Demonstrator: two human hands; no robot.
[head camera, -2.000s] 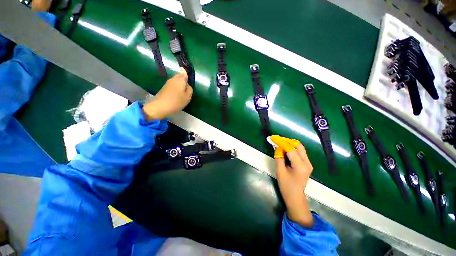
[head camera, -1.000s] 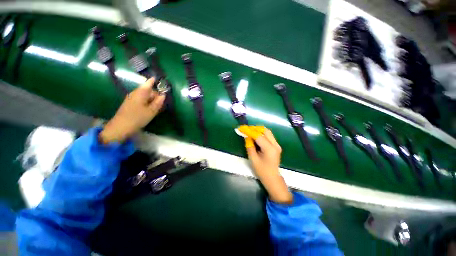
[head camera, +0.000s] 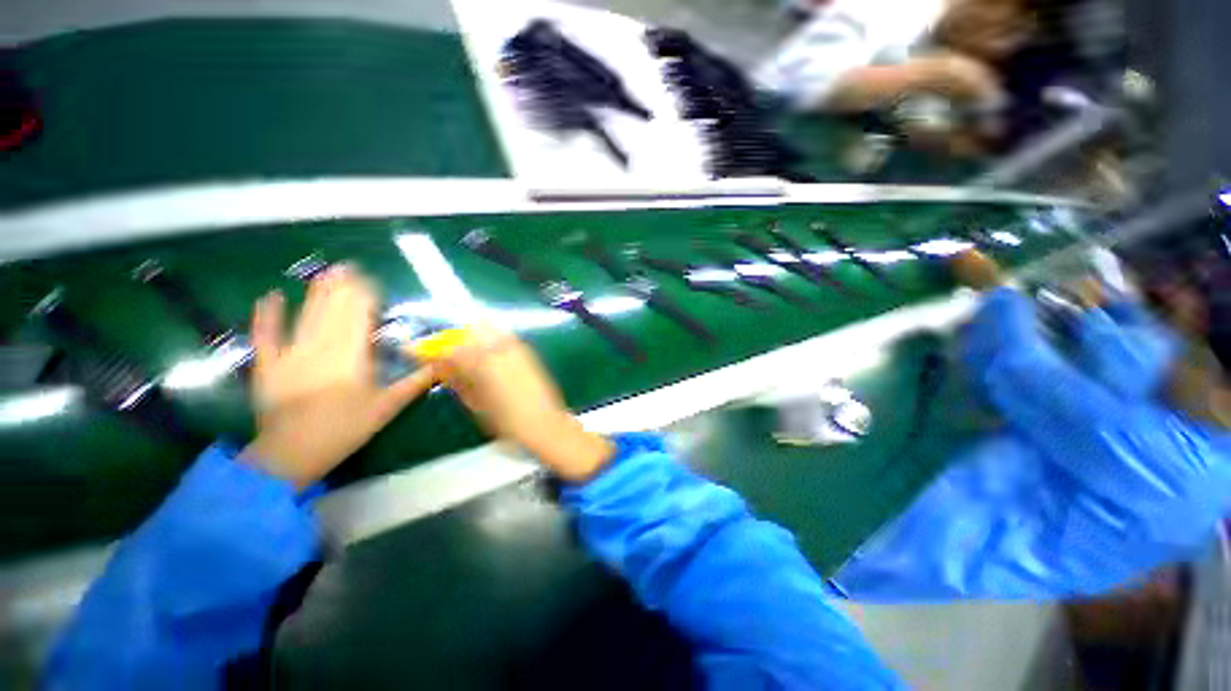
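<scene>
The frame is blurred. Dark smartwatches with black straps, such as this one (head camera: 560, 294), lie spaced along the glossy green belt. My left hand (head camera: 317, 378) is over the belt, palm down with fingers spread, covering most of a watch whose strap end shows above the fingers. My right hand (head camera: 506, 385) comes in from the right. Its yellow-covered fingertips (head camera: 439, 346) are close together beside a shiny watch case (head camera: 400, 325), near my left thumb. Whether they pinch a wipe or touch the case cannot be seen.
A white foam tray (head camera: 662, 149) with black straps lies beyond the belt. A pale metal rail (head camera: 675, 401) runs along the near side. A white and silver bottle (head camera: 844, 412) stands on the near bench. A person in a blue smock (head camera: 1040, 459) works at right; another person's arm (head camera: 918, 84) shows at top right.
The view has swung right, bringing the neighbouring worker into view. My left hand has opened from its bent grip and spread out. My hands are now close together.
</scene>
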